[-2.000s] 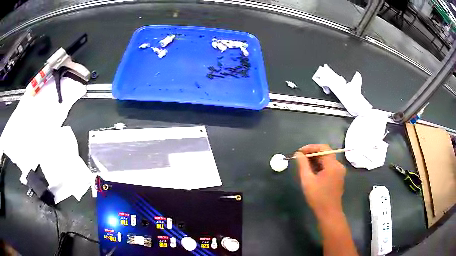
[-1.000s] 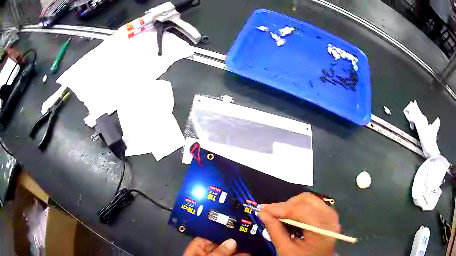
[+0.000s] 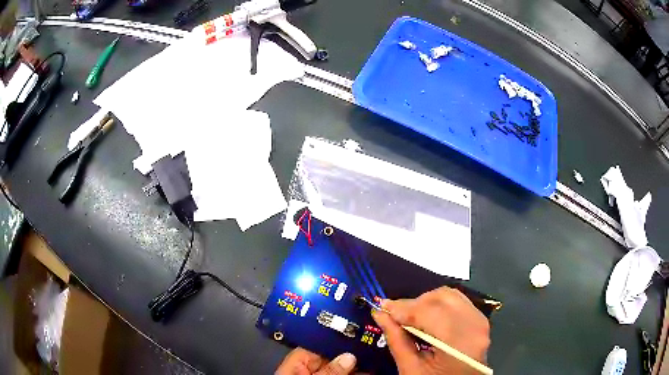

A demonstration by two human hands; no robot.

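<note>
The dark blue panel (image 3: 293,256) lies near the front edge, with red and yellow labels, small white parts, a silvery block and red wires at its upper left corner. My right hand (image 3: 440,329) is over its right part and holds a thin pale wooden stick (image 3: 458,354). The stick's front end is at a dark round spot on the panel; fine contact there cannot be told. My left hand (image 3: 315,362) is at the panel's lower edge, thumb on top, partly cut off by the picture's bottom. A white disc (image 3: 540,275) lies on the bench to the right.
Behind the panel lies a clear plastic sheet (image 3: 381,190). A blue tray (image 3: 455,95) holds white and black parts. At left are white paper (image 3: 213,139), a glue gun (image 3: 282,33), pliers (image 3: 77,165) and a power adapter (image 3: 174,183). A crumpled white cloth (image 3: 631,282) lies right.
My right hand has moved from the white disc to the panel with the stick. My left hand has come to the panel's lower edge. The view has turned left.
</note>
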